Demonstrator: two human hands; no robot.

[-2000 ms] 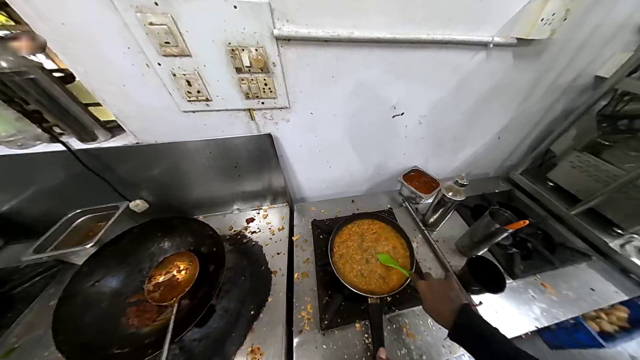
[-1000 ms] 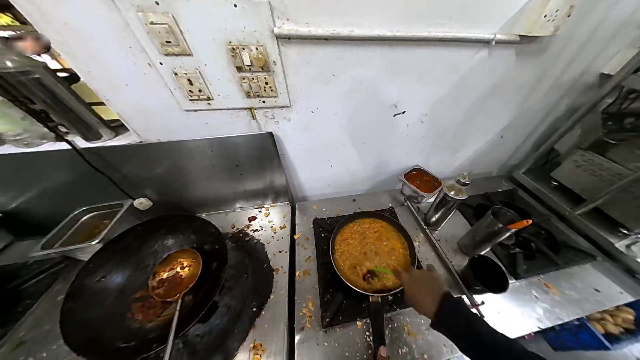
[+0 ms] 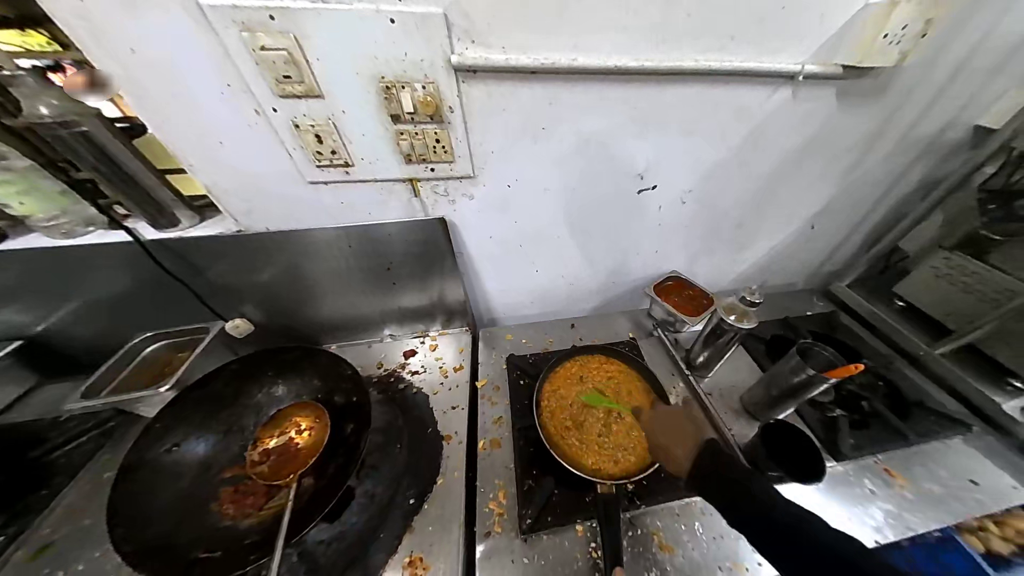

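My right hand (image 3: 674, 436), in a dark sleeve, grips a green utensil (image 3: 602, 401) at the right side of a black frying pan (image 3: 545, 448). The utensil's head rests in chunky orange-brown food (image 3: 596, 432) that fills the pan. The pan sits on a gas burner grate (image 3: 524, 496), its black handle (image 3: 610, 524) pointing toward me. Only a fingertip of my left hand (image 3: 618, 571) shows, at the handle's near end by the bottom edge; its grip is mostly hidden.
A large black wok (image 3: 184, 448) holding a metal ladle (image 3: 288, 444) stands left. Right are a steel container of red sauce (image 3: 680, 302), a lidded steel dispenser (image 3: 720, 332), a steel jug (image 3: 788, 380) and a dark cup (image 3: 786, 452). Food scraps litter the steel counter (image 3: 492, 400).
My right hand has stayed at the pan's right side while the green utensil's head has moved through the food, now nearer the pan's middle. The wok and ladle look unmoved.
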